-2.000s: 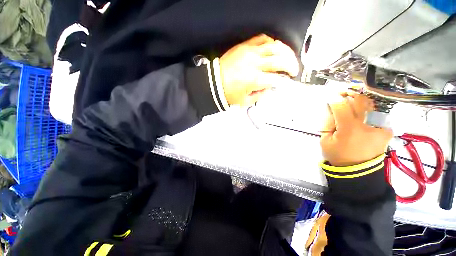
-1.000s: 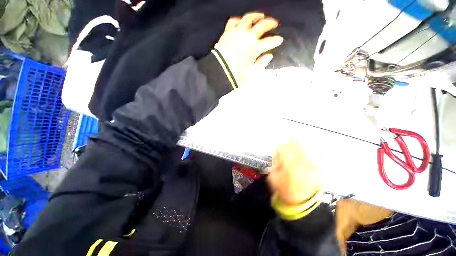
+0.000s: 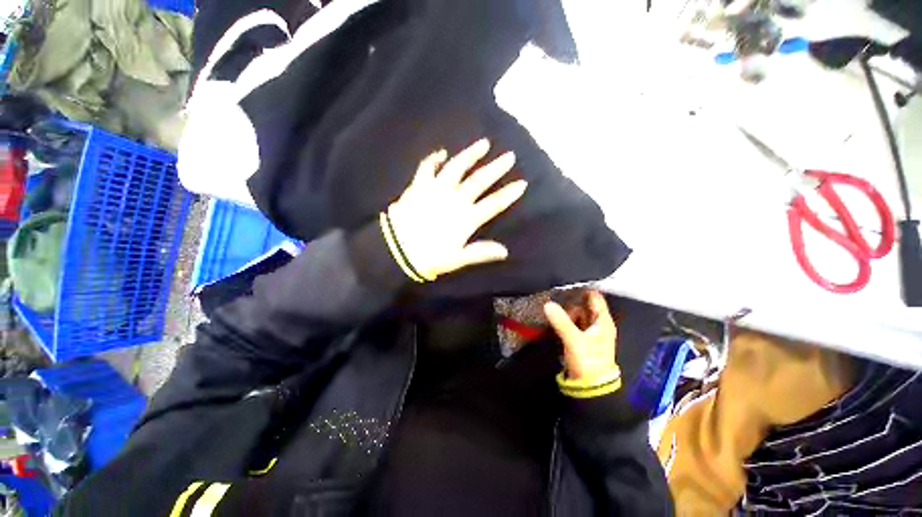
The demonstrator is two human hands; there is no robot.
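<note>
The black fabric piece point(image 3: 404, 121) spreads over the left of the white table and down over its near edge. My left hand point(image 3: 453, 214) lies palm down on it, fingers apart, not gripping. My right hand point(image 3: 588, 338) is below the fabric's lower corner at the table's near edge, thumb and fingers bent. Something dark shows between the fingertips, but I cannot tell if they pinch the fabric. The fabric's left part has a white edging point(image 3: 220, 141).
Red-handled scissors point(image 3: 841, 230) and a black-handled tool point(image 3: 912, 265) lie on the white table point(image 3: 687, 212) at the right. Metal machine parts point(image 3: 750, 40) are at the top. A blue crate point(image 3: 126, 242) stands left. Tan fabric point(image 3: 748, 394) and black white-lined pieces point(image 3: 839, 454) are lower right.
The black fabric has come toward me, over the near table edge. My left hand has moved down and my right hand is lower. The view has shifted, with the machine nearer the top.
</note>
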